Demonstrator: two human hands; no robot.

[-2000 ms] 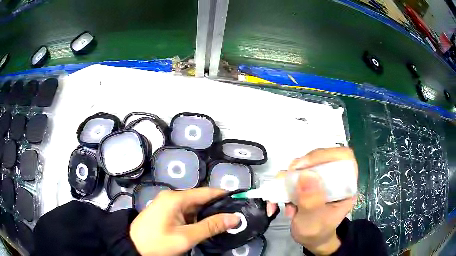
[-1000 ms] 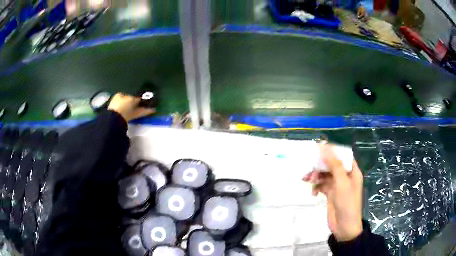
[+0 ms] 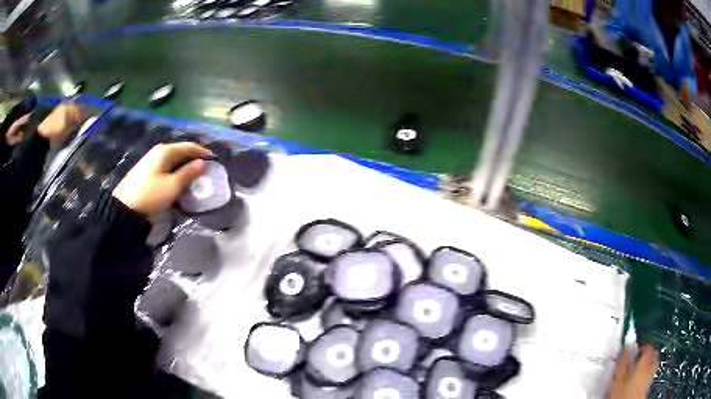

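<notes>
My left hand [image 3: 160, 183] holds a rounded, grey-faced cover with a white ring [image 3: 204, 189] by its edge, over the left blister tray of plain dark pieces [image 3: 193, 253]. My right hand [image 3: 635, 376] is low at the right, cut off by the bottom edge and blurred. A thin pale tip shows just above it; whether the hand holds the glue bottle cannot be told. Several grey-faced covers with black rims [image 3: 427, 310] lie piled on the white sheet [image 3: 312, 187]. A black housing with a white ring [image 3: 290, 282] lies at the pile's left side.
A green belt [image 3: 327, 101] with a blue edge runs behind the sheet, bearing a black unit [image 3: 406, 135] and several others. A metal post [image 3: 511, 109] stands at the bench edge. Another person's hand [image 3: 62, 121] is at far left. A clear blister tray [image 3: 686, 335] is at right.
The view has swung left. My left hand has left the black unit on the belt and now holds a grey-faced cover over the left tray. My right hand is lower, at the picture's edge.
</notes>
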